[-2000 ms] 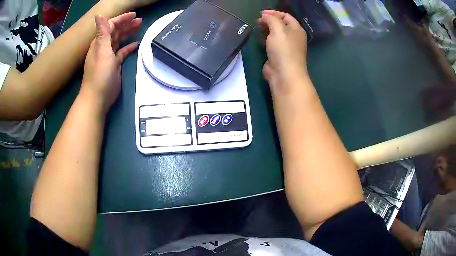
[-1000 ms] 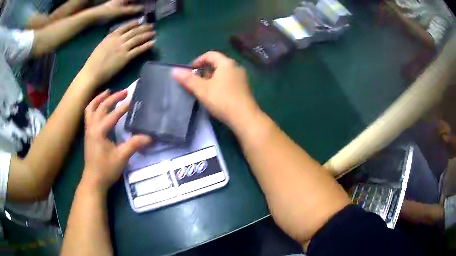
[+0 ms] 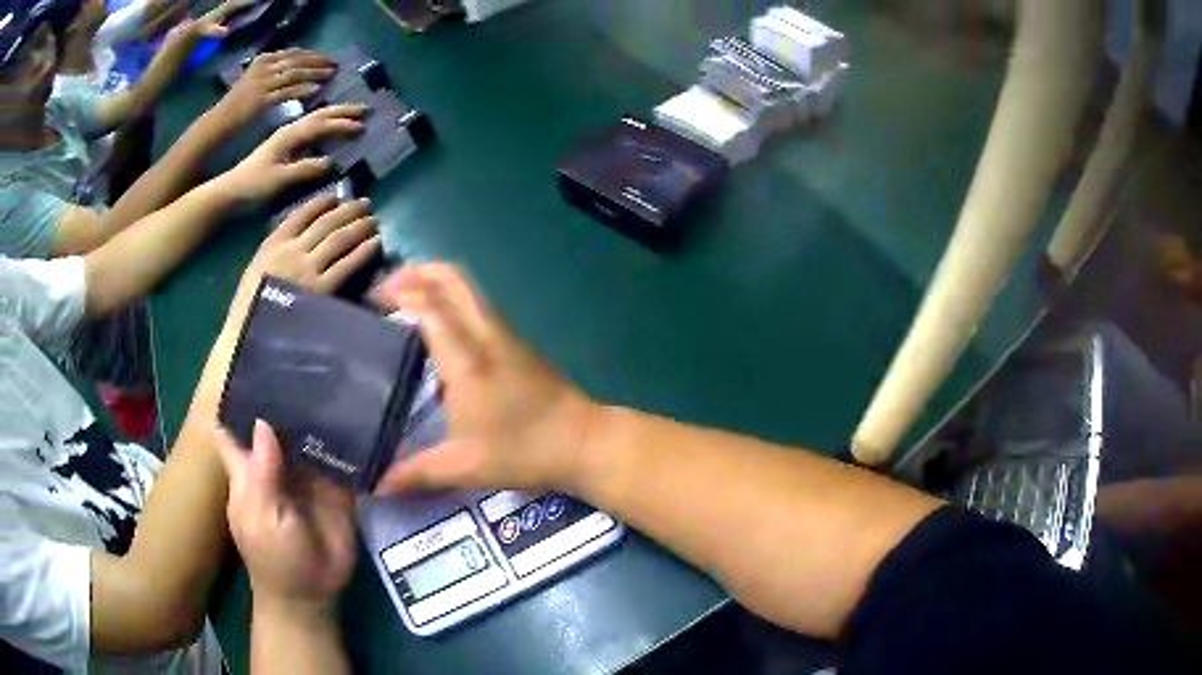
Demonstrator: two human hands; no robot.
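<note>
A closed black product box (image 3: 310, 376) is held above the white digital scale (image 3: 455, 574), tilted, its printed lid facing me. My left hand (image 3: 290, 528) supports the box from below, thumb on the lid. My right hand (image 3: 481, 382) is at the box's right side, fingers at the upper right corner and thumb at the lower right. The box and my right hand hide most of the round plate. The scale's display and buttons show at its front.
Another black box (image 3: 642, 178) lies on the green table (image 3: 778, 330) beyond the scale, touching white card stacks (image 3: 751, 79). Other workers' arms and dark boxes (image 3: 376, 119) are at upper left. A pale pole (image 3: 969, 237) stands at right, near a silver keyboard-like object (image 3: 1035, 488).
The box has come off the scale and is now lifted to the left in my hands. The view has shifted, showing more of the table and workers at left.
</note>
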